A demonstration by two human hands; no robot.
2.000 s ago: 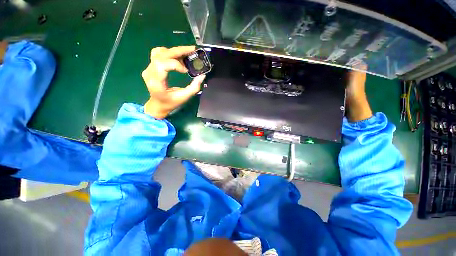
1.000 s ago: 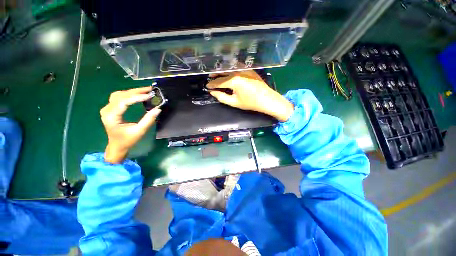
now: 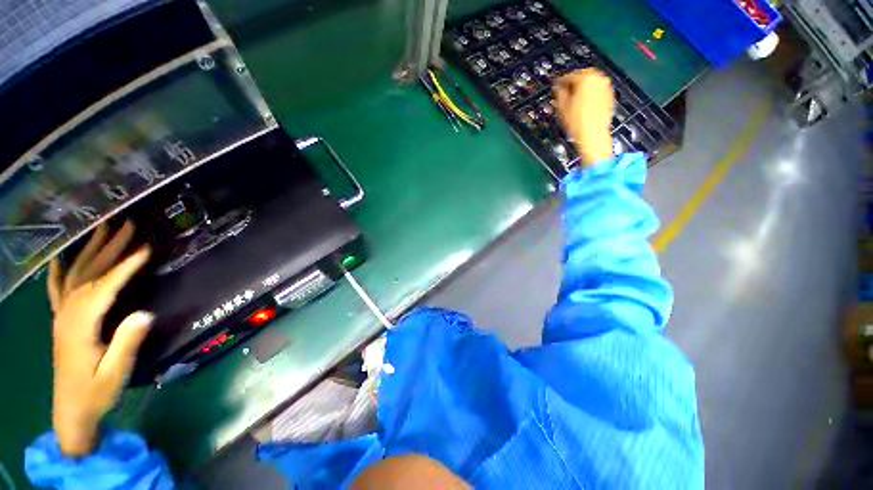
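The wide flat black machine box [image 3: 258,234] lies at the left, tilted in the view, with lit red digits and a red-orange switch on its front edge. The small dark nest [image 3: 187,215] is on its top. My left hand [image 3: 91,311] is over the box's left side, fingers and thumb apart; against the dark surface I cannot tell if a part is between them. My right hand [image 3: 586,110] is over the black parts tray [image 3: 627,120], fingers curled down; its fingertips and anything in them are hidden or blurred. Small dark parts sit in the tray's pockets.
The clear guard [image 3: 124,144] hangs over the box's rear. A U-shaped handle [image 3: 340,172] is at its right side. Yellow and black wires [image 3: 450,103] lie by a metal post [image 3: 421,38]. A blue bin [image 3: 699,24] is at top right. A pale cable [image 3: 366,295] hangs from the front.
The view has swung right. My right hand has left the nest area and reached the tray. My left hand, earlier pinching a small black part, now spreads over the box's left side.
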